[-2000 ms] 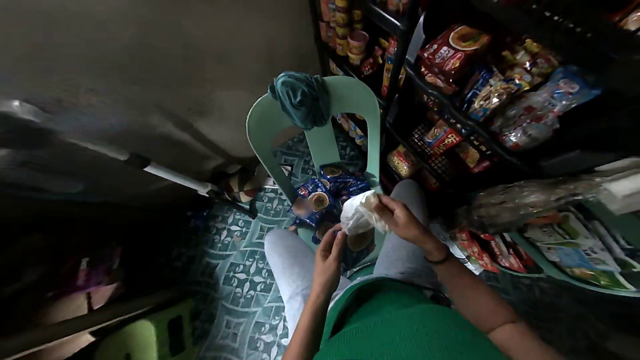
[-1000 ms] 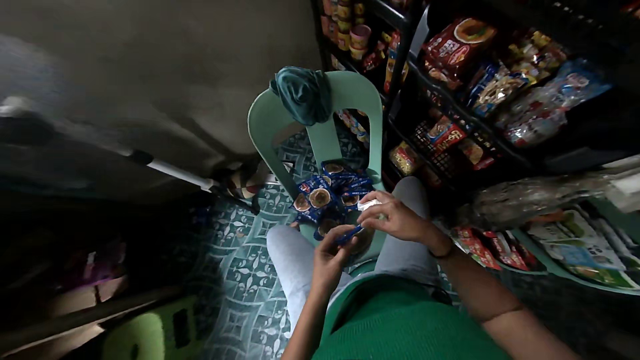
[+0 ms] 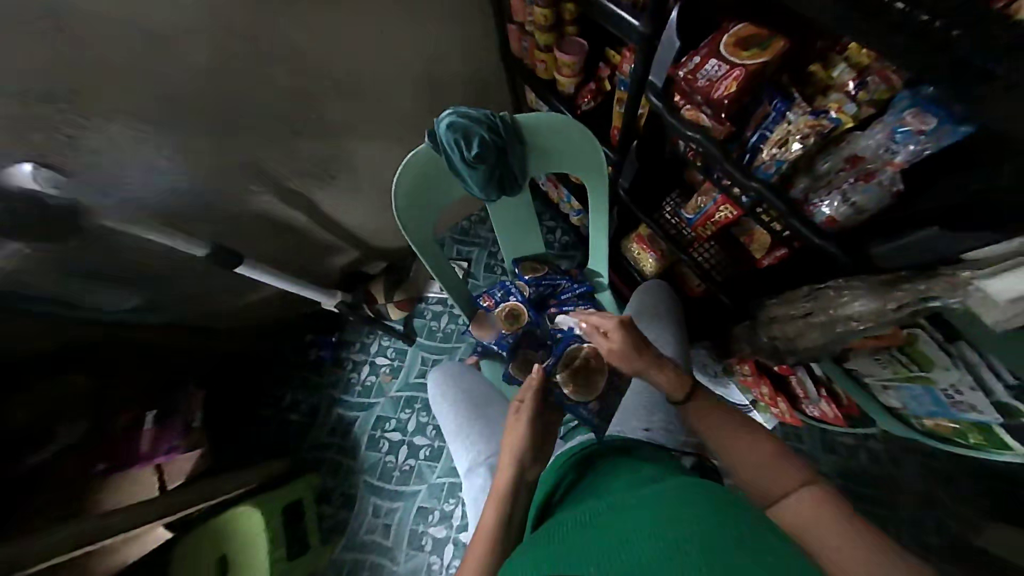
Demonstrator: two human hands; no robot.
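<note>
A blue food packet [image 3: 582, 374] with a round brown picture lies tilted near my lap. My left hand [image 3: 534, 412] grips its near left edge. Above the packet, my right hand [image 3: 620, 344] holds a small crumpled white cloth or tissue [image 3: 570, 323] at the fingertips. Several more blue packets [image 3: 512, 316] are heaped on the seat of a pale green plastic chair [image 3: 596, 152] just beyond my hands. A dark teal cloth [image 3: 480, 152] hangs bunched over the chair's backrest.
Black shelves [image 3: 712, 144] with snack packs and cups rise at the right. Below them, a green tray [image 3: 904, 432] holds sachets. A white pole [image 3: 280, 280] slants in from the left. Part of a lime green plastic chair [image 3: 232, 536] shows at lower left, by the patterned floor [image 3: 400, 448].
The white cloth looked larger between both hands two seconds ago; now it is bunched in my right fingers. A blue packet now faces up broadly at my left hand.
</note>
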